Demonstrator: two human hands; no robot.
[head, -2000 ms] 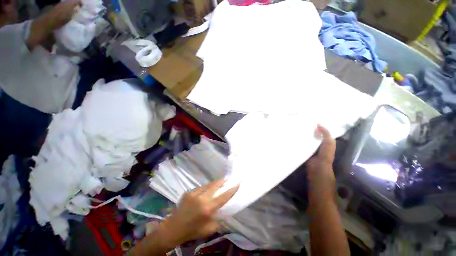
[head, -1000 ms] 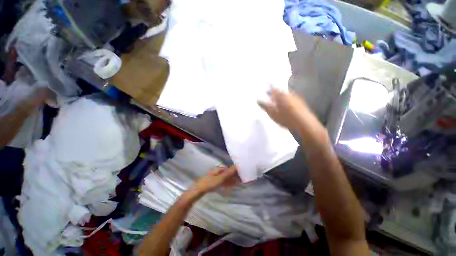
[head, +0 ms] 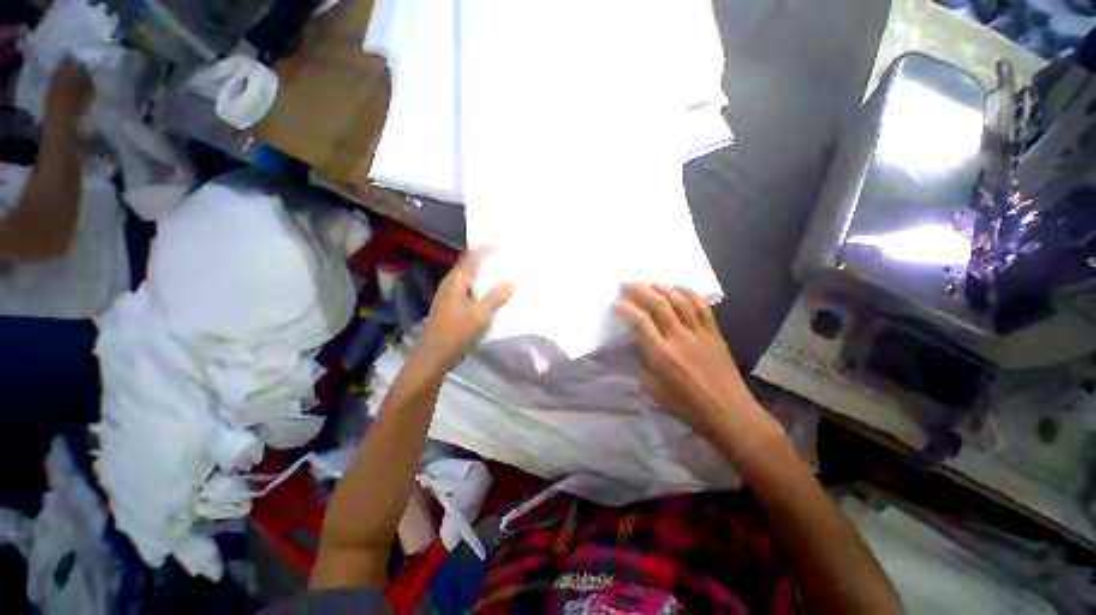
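Note:
White cut panels [head: 577,144] lie layered on the grey tabletop, overexposed, with their near edge towards my lap. My left hand [head: 463,310] holds the near left corner, thumb on top. My right hand [head: 675,342] lies at the near right edge, fingers bent on the fabric; whether it pinches the fabric is unclear. More white panels [head: 541,427] lie fanned across my lap below both hands.
The overlock machine's shiny bed plate [head: 919,180] is at right. A white tape roll [head: 246,93] sits by brown cardboard [head: 322,108] at upper left. A large white fabric bundle [head: 216,336] is at left over a red basket [head: 279,519]. Another person's arm [head: 54,180] shows far left.
The white panel held at an angle now lies straight towards me. My left hand has moved up to its left corner, my right hand down to its near right edge. The view has shifted.

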